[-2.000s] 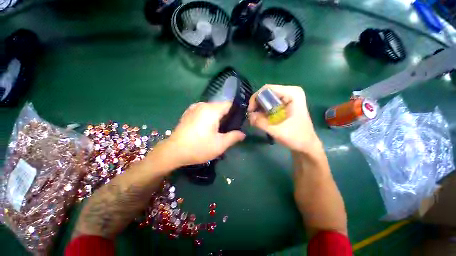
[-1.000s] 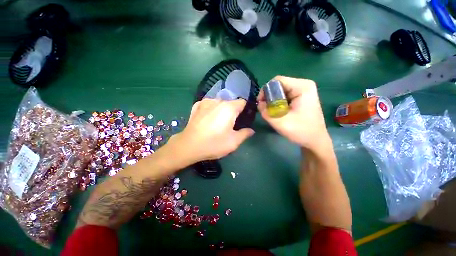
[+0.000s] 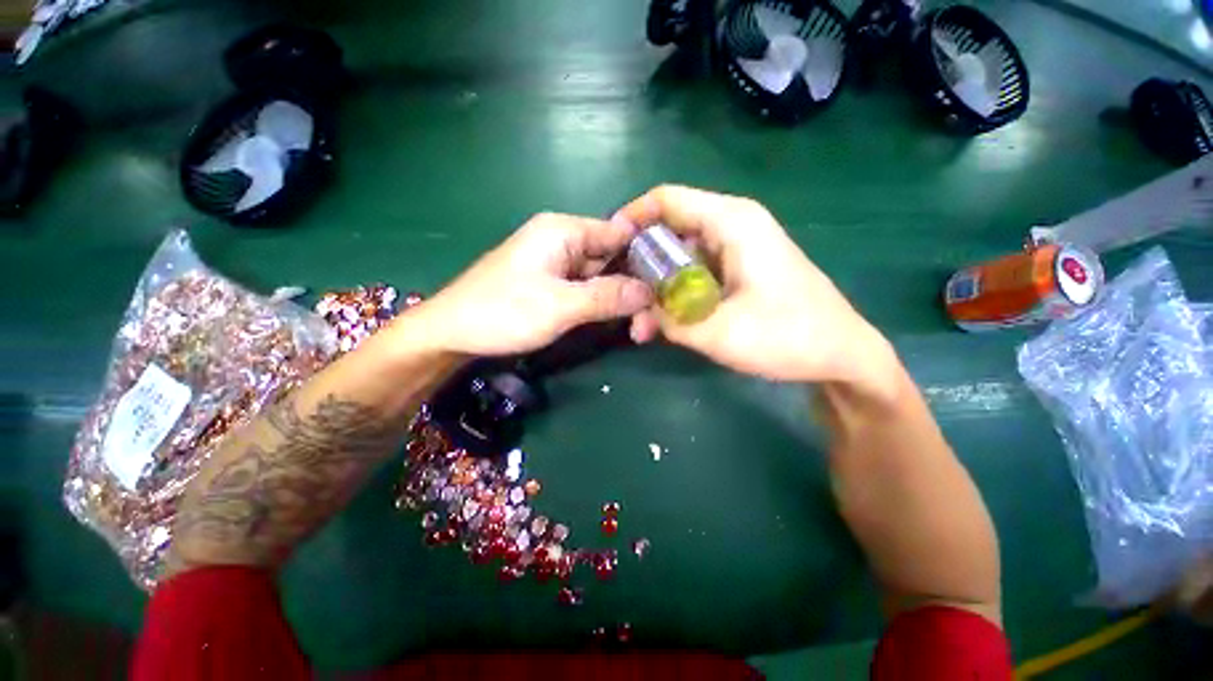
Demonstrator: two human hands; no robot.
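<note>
My right hand (image 3: 765, 286) grips the mallet by its head (image 3: 674, 274), a short silver cylinder with a translucent yellow face pointing down and right. My left hand (image 3: 539, 286) meets my right fingertips beside the mallet head, thumb and fingers drawn together. What the left fingers pinch, if anything, is hidden. A black fan unit (image 3: 486, 406) lies under my left hand and wrist; its rounded base shows, and its grille cannot be seen. Loose shiny red, copper and silvery caps (image 3: 512, 522) lie in a pile below and left of it.
A full clear bag of caps (image 3: 160, 412) lies at left. Black fans (image 3: 260, 157) stand at upper left, and several more (image 3: 785, 60) along the top right. An orange can (image 3: 1022, 286), a crumpled clear bag (image 3: 1124, 412) and a metal bar (image 3: 1131, 213) are at right.
The view has shifted, so bench things appear further right. My hands have come together at the mallet head. The fan's grille and blades, visible before, no longer show.
</note>
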